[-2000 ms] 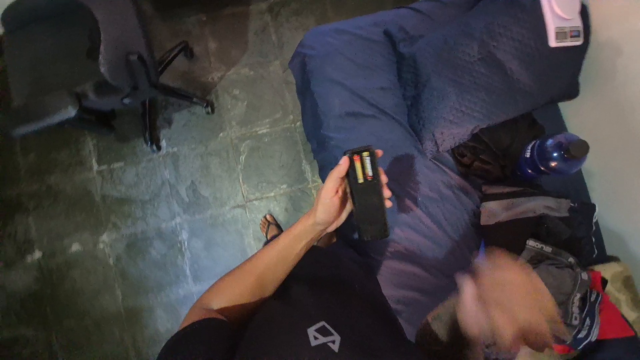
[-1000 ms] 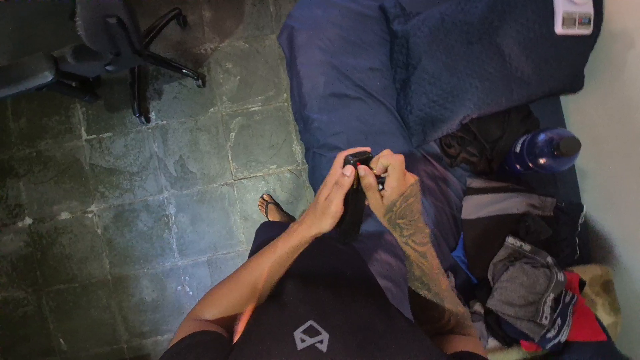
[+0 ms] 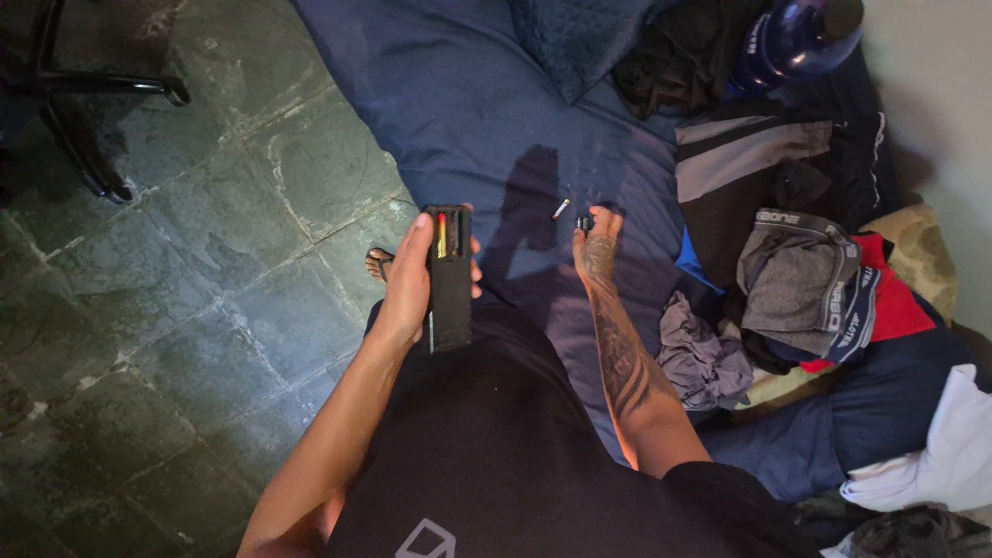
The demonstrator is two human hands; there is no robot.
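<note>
My left hand (image 3: 411,283) holds a black remote control (image 3: 450,302), its battery compartment facing up. One yellow and red battery (image 3: 442,235) lies in the compartment's left slot, and the slot beside it looks dark. To the right, my right hand (image 3: 601,239) is low over the blue bedding, with small dark batteries (image 3: 583,224) at its fingertips; whether it grips them is not clear. Just left of those fingers a white and red battery (image 3: 561,209) rests on the bedding.
Folded and crumpled clothes (image 3: 798,287) pile up at the right, near a blue bottle (image 3: 787,46). Blue bedding (image 3: 465,93) spans the middle. A black wheeled chair base (image 3: 93,85) stands on the stone-tiled floor (image 3: 194,271) at the left.
My right hand has moved from the remote control to the bedding at the right. The compartment held two batteries in the earliest frame; one shows in it now.
</note>
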